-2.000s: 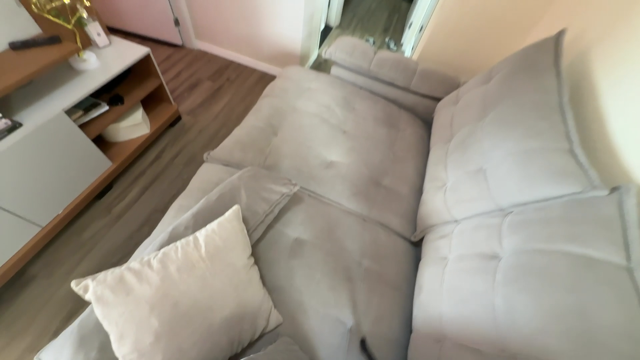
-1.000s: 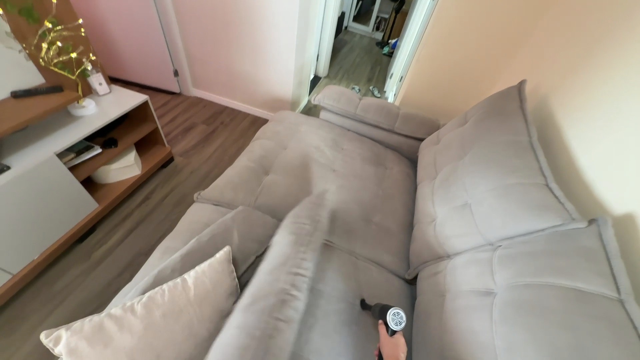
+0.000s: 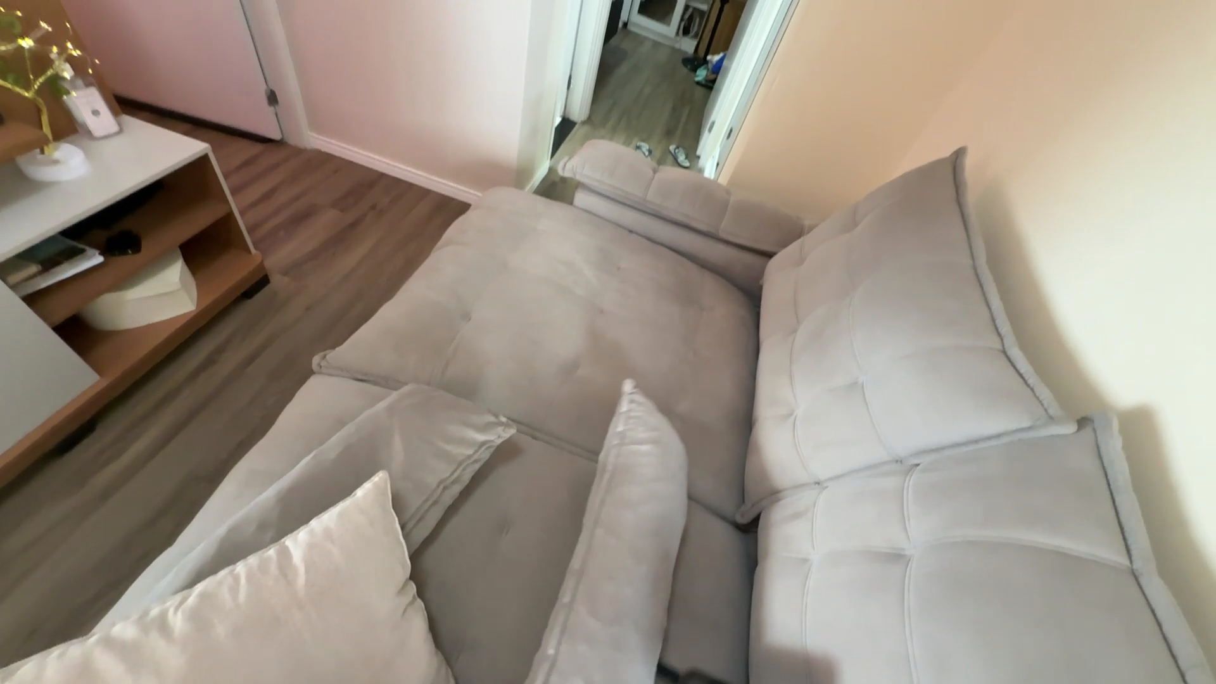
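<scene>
Neither of my hands shows in the head view. A grey throw pillow stands on its edge on the sofa seat, its lower end cut off by the bottom edge; whatever supports it is out of sight. Just right of it, at the bottom edge, a small dark part of some object shows. At the lower left a cream pillow lies against a grey cushion. Behind them stretches the tufted grey seat of the sofa.
Two back cushions, a far one and a near one, line the right side by the wall. The sofa's armrest is at the far end, near a doorway. A white and wood TV stand stands left across the wood floor.
The hand with the dark handheld device, seen on the seat a second ago, has left the view. The grey pillow, blurred then, now stands sharp and farther from the far seat's middle.
</scene>
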